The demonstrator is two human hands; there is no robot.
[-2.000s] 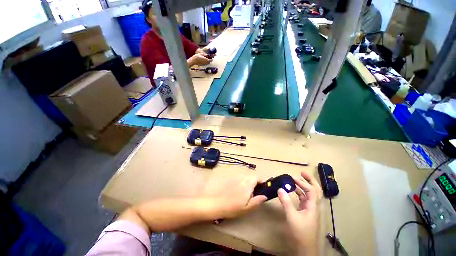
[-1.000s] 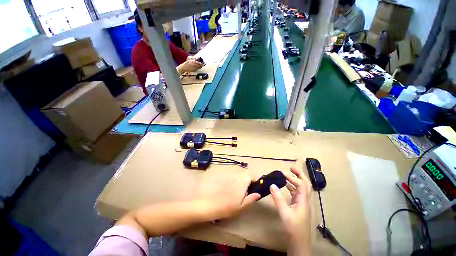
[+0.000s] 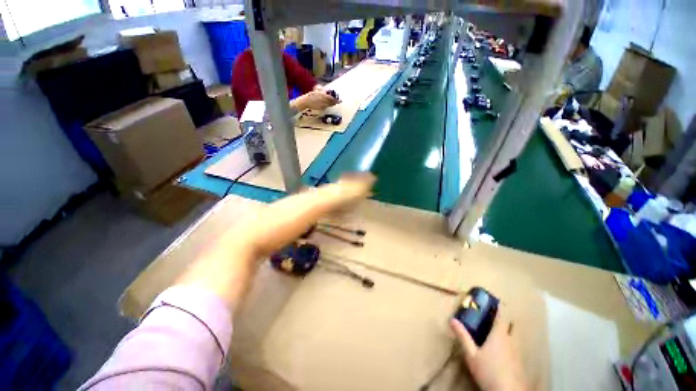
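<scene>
My left hand (image 3: 355,187) is stretched over the bench's far edge by the conveyor; it is blurred, and whether it holds anything cannot be told. My right hand (image 3: 492,351) holds a glossy black corded unit (image 3: 479,311) with a yellow patch, low at the right of the cardboard mat (image 3: 343,336). A lead runs down from near it. A black unit pair (image 3: 296,258) with yellow marks lies left of centre, its leads pointing right. Another pair behind it is mostly hidden by my left forearm; its lead plugs (image 3: 359,238) show. A long thin dark lead lies across the mat.
Grey uprights (image 3: 276,114) stand at the bench's far edge, with the green conveyor (image 3: 397,153) beyond carrying more units. A white sheet (image 3: 584,347) and a power supply (image 3: 664,355) are at the right. A person in red sits at the left. Cartons (image 3: 145,141) stand far left.
My hands have parted. My left hand has moved from the unit at centre to the far edge; my right hand has moved right and down. The view has shifted.
</scene>
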